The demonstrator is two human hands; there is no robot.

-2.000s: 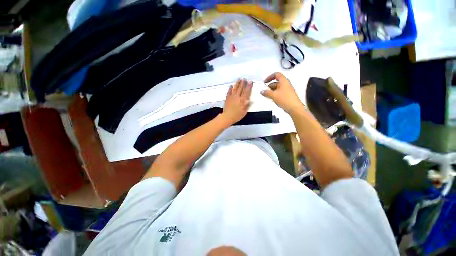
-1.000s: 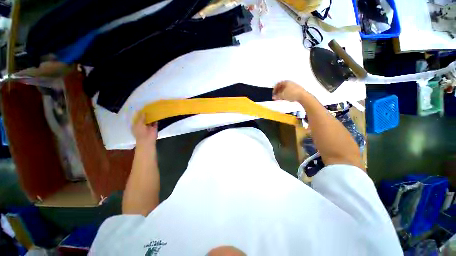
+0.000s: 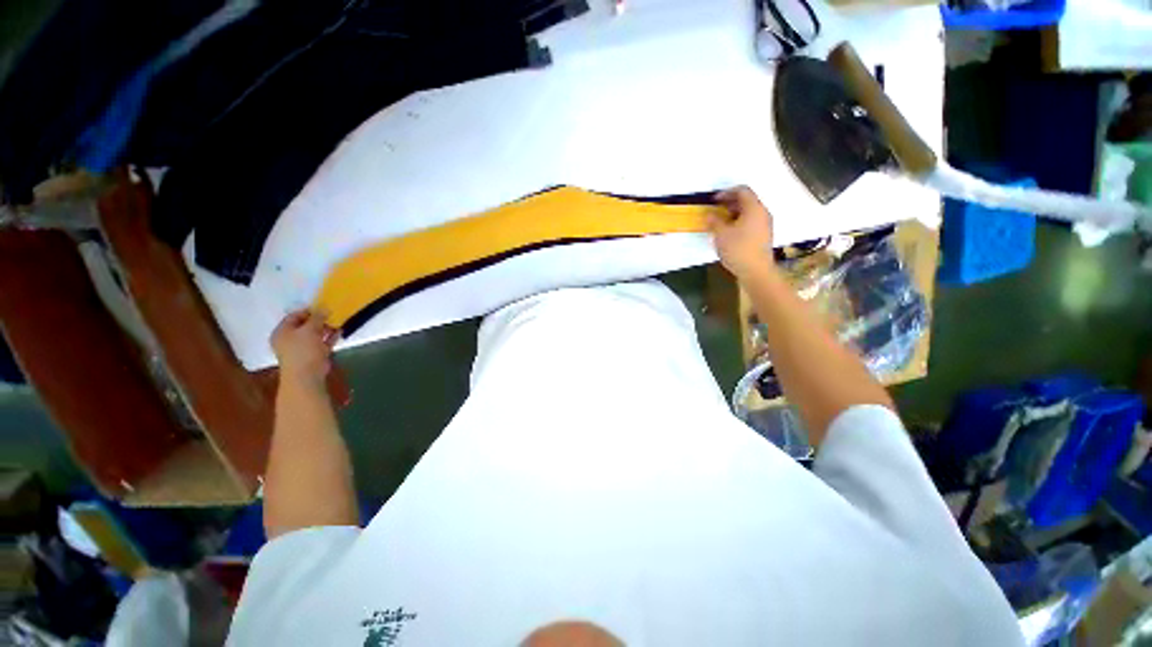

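The long curved yellow pressing template (image 3: 505,231) lies on a dark fabric panel (image 3: 486,263), which shows as a dark rim along its near edge and at its upper right. My left hand (image 3: 306,341) holds the wide left end of the template at the table's near edge. My right hand (image 3: 743,231) pinches the narrow right end. Whether the fingers also grip the panel I cannot tell. The steam iron (image 3: 828,126) rests at the right of the table, with its tan handle up, apart from my right hand.
Dark panels (image 3: 316,101) are heaped at the far left of the white table (image 3: 606,126). Scissors (image 3: 786,25) lie beyond the iron. A reddish cardboard box (image 3: 190,341) stands left. A clear plastic bag (image 3: 846,303) is at the near right. A white hose (image 3: 1036,199) runs right.
The yellow template has moved away from my body onto the dark panel and now covers most of it. My right hand has come to its right end. My left hand has shifted left.
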